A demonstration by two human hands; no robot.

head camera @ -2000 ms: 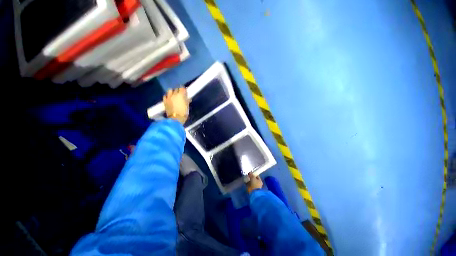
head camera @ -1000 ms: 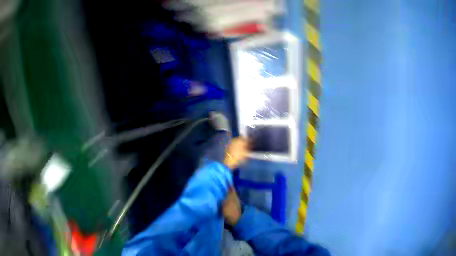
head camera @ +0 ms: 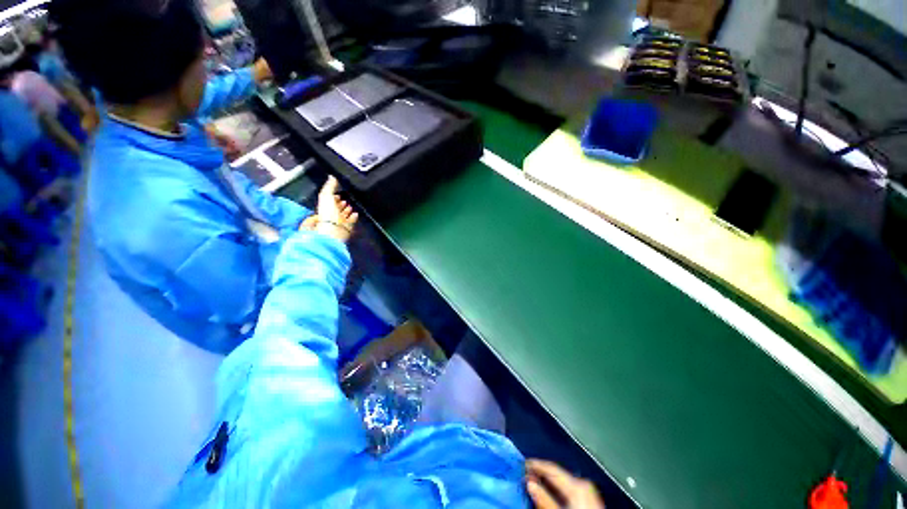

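A black foam tray (head camera: 418, 179) lies at the far end of the green conveyor, with two silver-grey tablets (head camera: 373, 147) side by side in its pockets. Dark lettering shows on their backs. My left hand (head camera: 335, 211) is stretched out at the tray's near left corner, fingers apart; it holds nothing that I can see. Whether the fingertips touch the tray is unclear. My right hand (head camera: 562, 487) is low at the bottom edge, partly cut off and blurred, by the conveyor's near edge. Its grip cannot be made out.
A person in a blue smock (head camera: 179, 219) is close at left. A white rail (head camera: 636, 249) borders the green conveyor (head camera: 557, 288). Beyond it are a blue parts bin (head camera: 619, 131) and a dark flat piece (head camera: 746, 202). An orange-red air gun (head camera: 828, 494) is bottom right. Clear waste film (head camera: 398, 393) lies below the bench.
The view has swung from the floor and the white foam tray to the conveyor. My hands have left the white tray; my left hand now reaches forward and my right hand is low.
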